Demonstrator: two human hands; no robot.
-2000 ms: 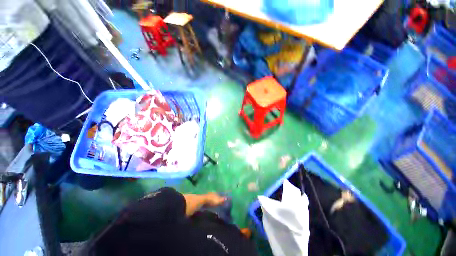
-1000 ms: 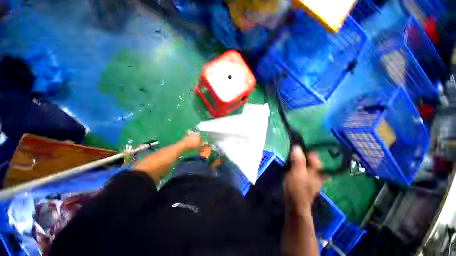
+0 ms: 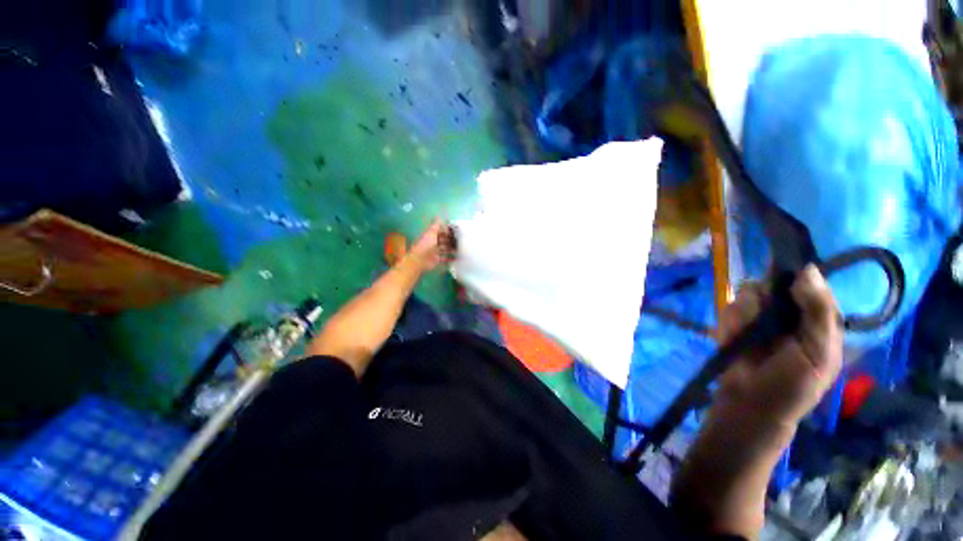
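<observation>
My left hand (image 3: 435, 245) is shut on one end of a white garment or cloth panel (image 3: 565, 254), which spreads out to the right in front of me. My right hand (image 3: 781, 349) is shut on a black clothes hanger (image 3: 766, 211), at the right. The hanger's curved black end shows beyond my fingers. The white cloth is overexposed, so its details are hidden. The cloth and my right hand are apart.
A shiny blue plastic bag (image 3: 845, 159) lies on a white table (image 3: 734, 37) at the upper right. A red stool (image 3: 533, 343) shows partly below the cloth. A blue crate (image 3: 90, 465) is at the lower left, and a brown board (image 3: 95, 264) at the left.
The view has turned and the table with the blue bag is back in view. My right hand has moved up and right with the hanger. The white cloth is spread wider and nearer.
</observation>
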